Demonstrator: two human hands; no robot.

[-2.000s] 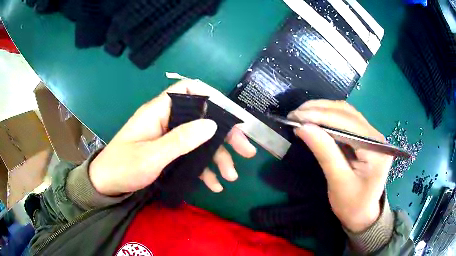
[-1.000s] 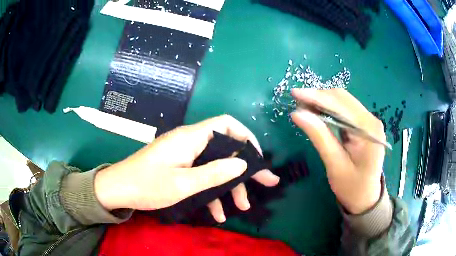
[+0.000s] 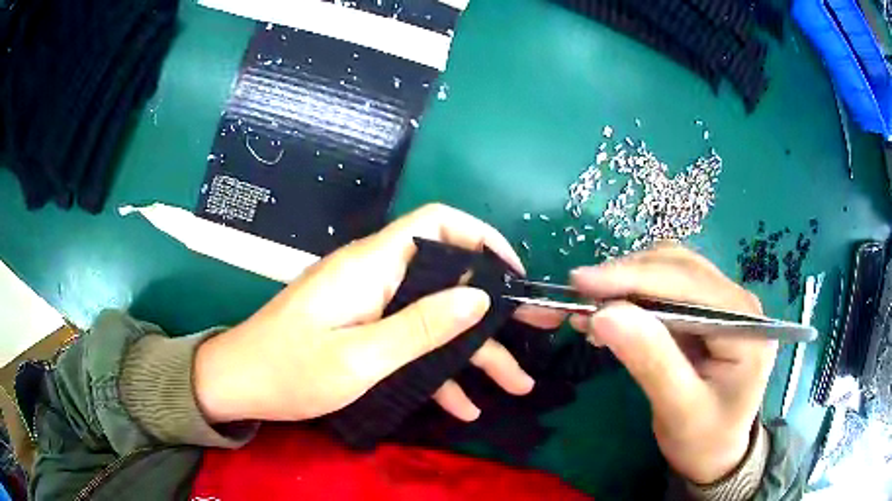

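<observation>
My left hand (image 3: 342, 323) holds a folded black ribbed strip (image 3: 440, 269), with my thumb pressing on top and fingers spread beneath. My right hand (image 3: 685, 342) holds slim metal tweezers (image 3: 724, 321). The two tweezer tips are slightly apart and reach the strip's upper right edge. Whether a piece is between the tips cannot be told. More dark material hangs below the hands. A loose pile of tiny silver-white pieces (image 3: 665, 201) lies on the green top beyond my right hand.
A shiny black board (image 3: 313, 152) with white tape (image 3: 230, 243) and a grid of tiny pieces (image 3: 238, 199) lies upper left. Black strips are stacked at left (image 3: 83, 98) and upper right (image 3: 675, 34). Tiny black pieces (image 3: 773, 259), a thin white strip (image 3: 802, 342) and a blue bag (image 3: 846, 64) are at right.
The view has swung right from the board toward the silver pile. My right hand has moved from the board to the pile, then back left, bringing the tweezers to the strip.
</observation>
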